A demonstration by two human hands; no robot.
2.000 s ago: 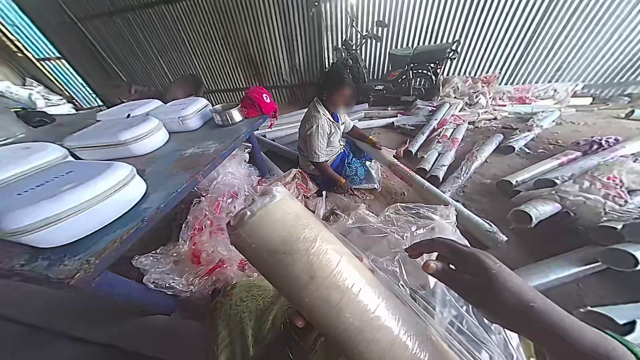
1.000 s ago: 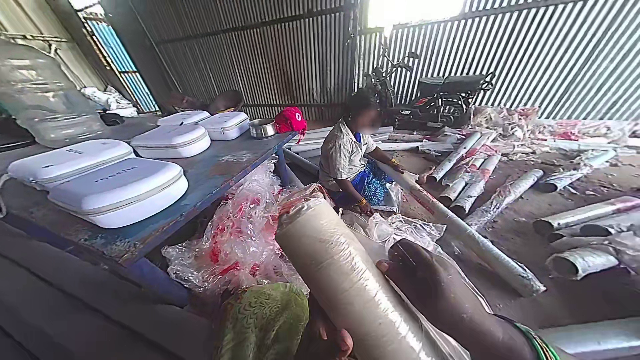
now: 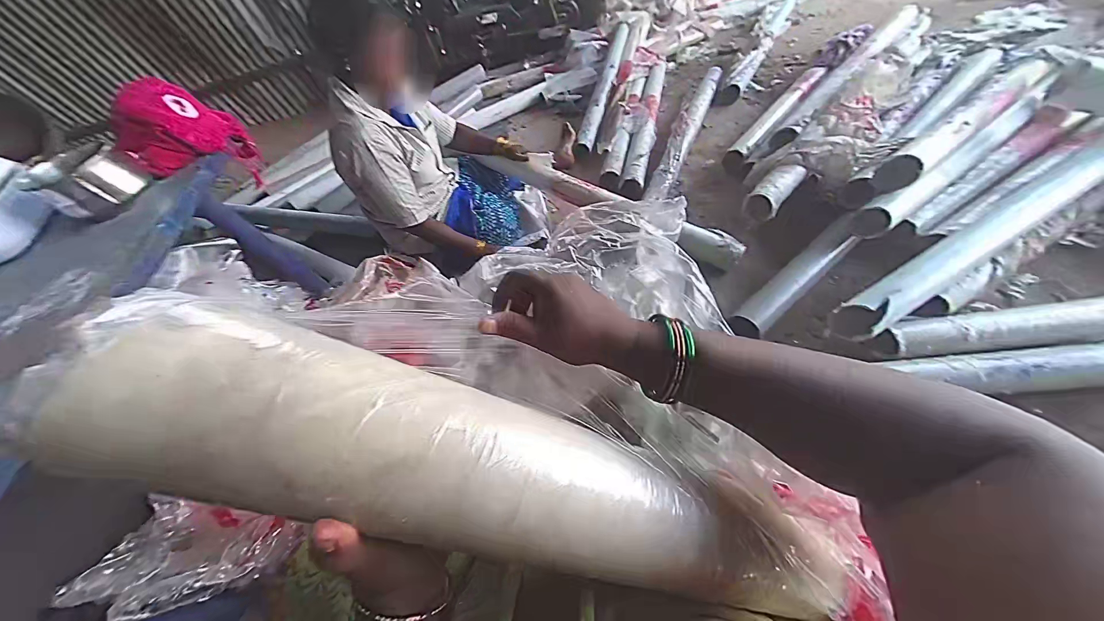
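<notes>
A thick cream-coloured roll point(image 3: 345, 431), wrapped in clear plastic film, lies across the front of the view, tilted down to the right. My left hand point(image 3: 388, 561) supports it from below, with a fingertip showing at its lower edge; the rest of that hand is partly hidden. Above the roll, my right hand point(image 3: 561, 319), with green and dark bangles point(image 3: 674, 358) at the wrist, pinches clear plastic film point(image 3: 431, 332) and holds it stretched away from the roll. Loose film continues behind and below the right forearm.
A seated person point(image 3: 397, 164) handles a long tube point(image 3: 604, 194) beyond the roll. Many metallic-looking tubes point(image 3: 966, 181) lie on the floor at right. A blue table point(image 3: 129, 233) and a pink bag point(image 3: 172, 125) are at left. Crumpled plastic with red marks point(image 3: 190, 543) lies below.
The roll has swung from steeply slanted to lying more across the view. My right hand has moved off the roll's side and now pulls film away from it. The view has shifted.
</notes>
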